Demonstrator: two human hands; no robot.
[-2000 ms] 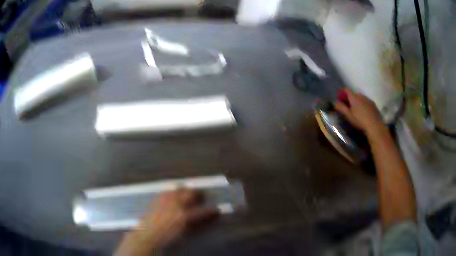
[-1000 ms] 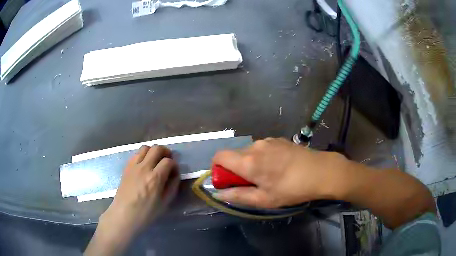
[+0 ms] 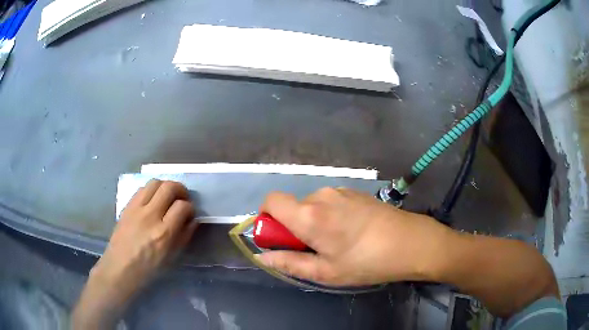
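The grey pressing template (image 3: 226,194) lies on a white fabric piece (image 3: 258,170) near the table's front edge. The fabric shows as a narrow strip along the template's far side and a thin strip at its near side. My left hand (image 3: 150,222) presses on the template's left part, fingers bent. My right hand (image 3: 349,235) is closed round the red handle of the iron (image 3: 278,233). The iron's yellowish tip points left, at the template's near edge; my hand hides much of its body.
A neat stack of white pieces (image 3: 287,57) lies beyond the template, another stack (image 3: 87,14) at the far left. The green hose (image 3: 452,138) and black cord run from the iron to the upper right, past the dark iron rest (image 3: 520,155). Dark-handled snips (image 3: 479,51) lie at the far right.
The iron has gone from the right side to the template's near edge. My left hand has moved toward the template's left end. The view has shifted closer over the template.
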